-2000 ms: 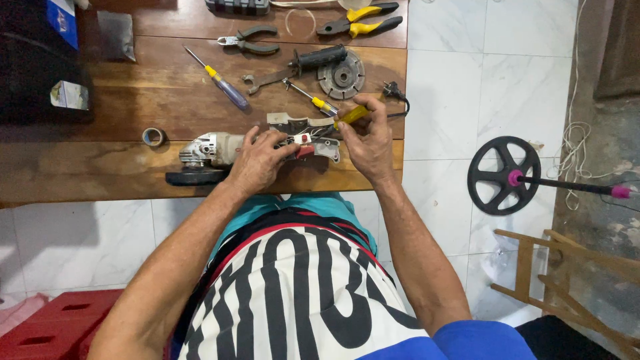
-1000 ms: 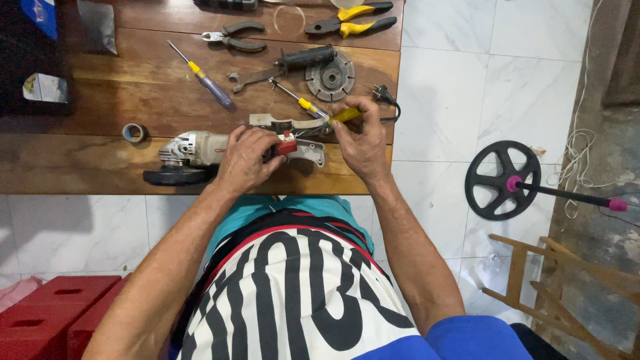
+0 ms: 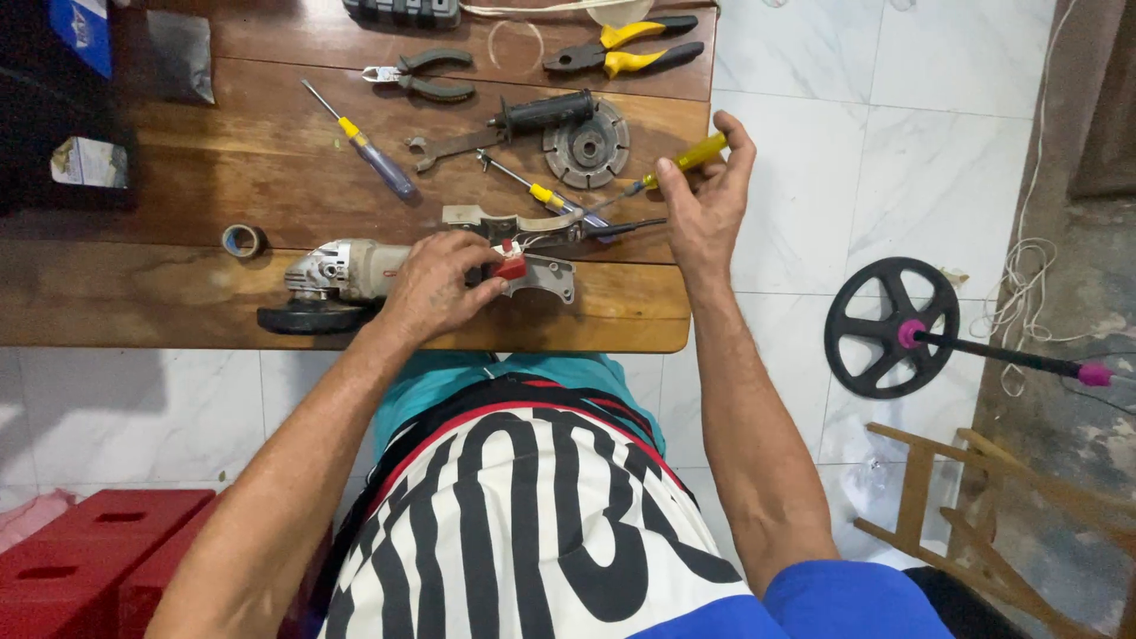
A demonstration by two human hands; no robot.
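An angle grinder (image 3: 368,269) lies near the table's front edge with its handle casing opened. My left hand (image 3: 444,282) rests on its rear body, thumb and fingertips gripping a red switch (image 3: 509,261) with thin wires at it. The separated half of the handle casing (image 3: 466,216) lies just behind, beside the black power cord (image 3: 626,227). To the right, my right hand (image 3: 706,191) holds a screwdriver with a yellow handle (image 3: 697,154), its shaft pointing down-left toward the casing. A second screwdriver (image 3: 543,193) lies partly behind the casing half.
Behind lie a cutting disc (image 3: 607,142), a black side handle (image 3: 548,111), a wrench (image 3: 457,146), another screwdriver (image 3: 377,160), diagonal cutters (image 3: 426,74) and yellow-black pliers (image 3: 626,53). A tape roll (image 3: 243,240) sits left. A black box (image 3: 62,115) stands at far left.
My right hand has moved right and back with the yellow screwdriver, away from the switch and wires. My left hand stays at the grinder, with the red switch in its fingers.
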